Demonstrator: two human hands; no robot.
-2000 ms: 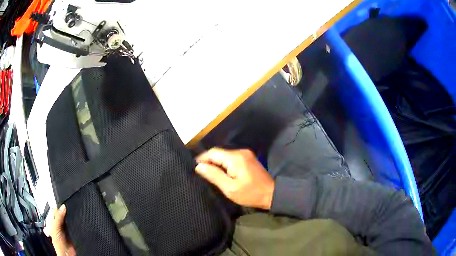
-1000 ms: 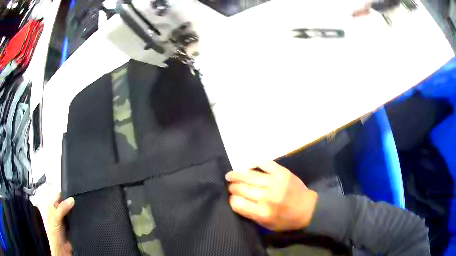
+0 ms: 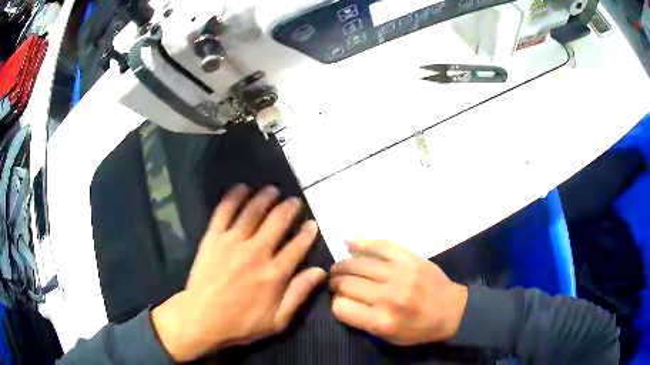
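The black back panel (image 3: pixel 121 221) lies on the white table, its far right corner under the presser foot area (image 3: pixel 262 127) of the sewing machine (image 3: pixel 235 43). The camouflage strip (image 3: pixel 162 192) runs lengthwise on it. My left hand (image 3: pixel 246 274) lies flat on the panel, fingers spread and slightly blurred, pointing towards the needle area. My right hand (image 3: pixel 392 292) holds the panel's right edge between thumb and fingers, at the table's front edge. The cross band is not clearly visible. The needle tip is hidden.
Thread snips (image 3: pixel 463 73) lie on the machine bed below the control panel (image 3: pixel 385 25). A blue bin (image 3: pixel 563 242) with black pieces stands at the right. Red pieces (image 3: pixel 25 71) and grey pieces (image 3: pixel 16 192) are stacked at the left.
My left hand has moved from the panel's left edge onto its middle. My right hand still holds the right edge. The view has shifted, showing more of the machine, control panel and snips.
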